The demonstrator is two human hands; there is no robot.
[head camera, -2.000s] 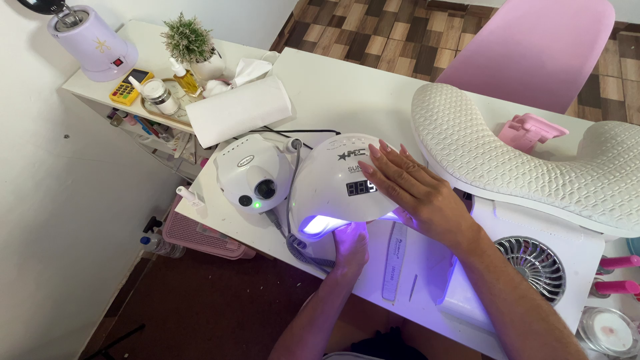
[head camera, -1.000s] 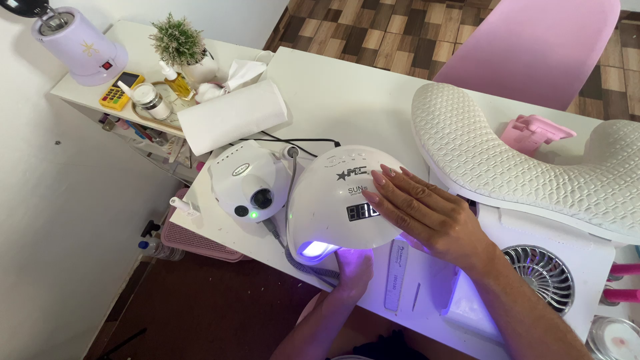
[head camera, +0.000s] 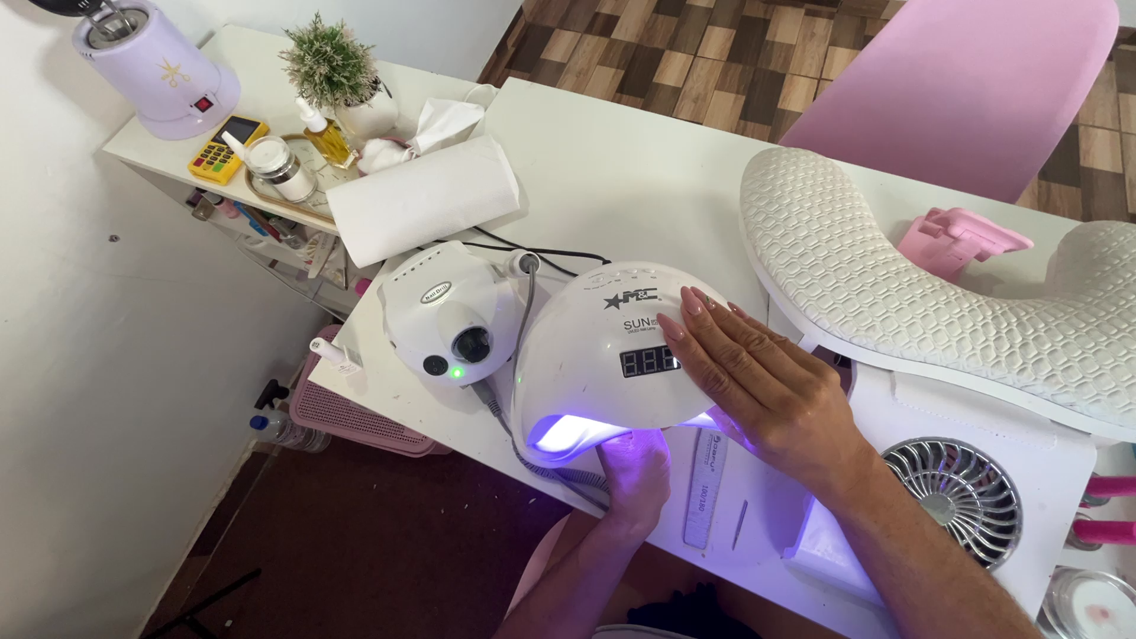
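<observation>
A white UV nail lamp [head camera: 586,355] glows violet on the white desk. My left hand [head camera: 635,475] reaches into its lit opening; the fingers are hidden inside. My right hand [head camera: 763,382] lies on the lamp's right side with its long pink nails on the shell, the fingers close together, partly over the display; its thumb is hidden. Left of the lamp stands a white nail drill unit [head camera: 453,315] with a green light and a corded handpiece [head camera: 524,264] in its holder. A nail file [head camera: 703,488] and a thin metal tool [head camera: 739,524] lie near the front edge.
A padded white armrest [head camera: 941,302] and a nail dust collector with a fan [head camera: 951,501] are at right, a pink chair [head camera: 958,98] behind. Back left are a paper towel roll [head camera: 426,200], potted plant [head camera: 330,67], yellow card terminal [head camera: 228,149] and bottles. A small white bottle [head camera: 335,355] lies at the desk's left edge.
My left hand stays in the lit lamp and my right hand stays on its shell. The lamp's display reading has changed.
</observation>
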